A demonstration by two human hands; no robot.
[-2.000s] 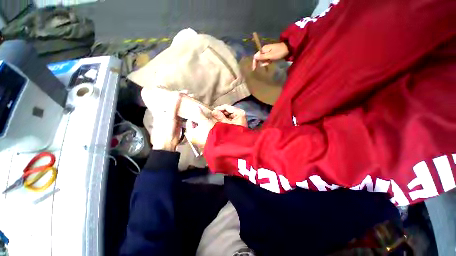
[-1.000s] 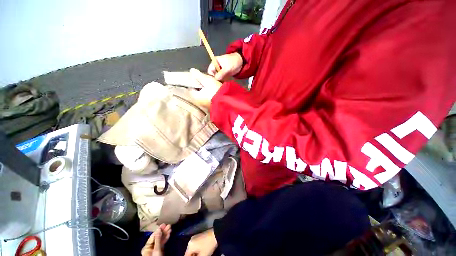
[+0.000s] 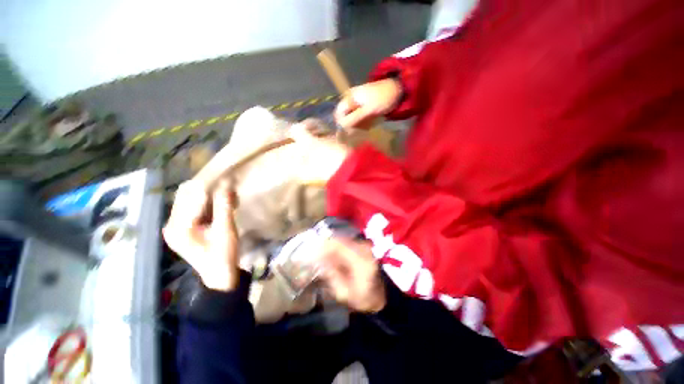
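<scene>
The frame is blurred. My left hand [image 3: 206, 236] is raised at the left of the lap, its fingertips closed on the near end of a narrow tan strip [image 3: 251, 152]. The strip runs up to the other person's hand [image 3: 319, 156]. My right hand [image 3: 351, 271] is lower and further right, by a shiny clear packet [image 3: 296, 264]; whether it grips anything is too blurred to tell. The heaped tan workpiece [image 3: 274, 206] lies behind and below the hands.
A person in a red jacket [image 3: 510, 165] fills the right side and holds a pencil-like stick [image 3: 334, 71]. The white table edge [image 3: 150, 262] is at left, with a roll [image 3: 112, 234] and red-handled scissors [image 3: 66, 352]. Dark cloth is heaped at the far left [image 3: 64, 139].
My hands have come up from the bottom edge; my left now meets the strip and my right is by the packet. The other person's near hand has moved slightly down. The view has shifted.
</scene>
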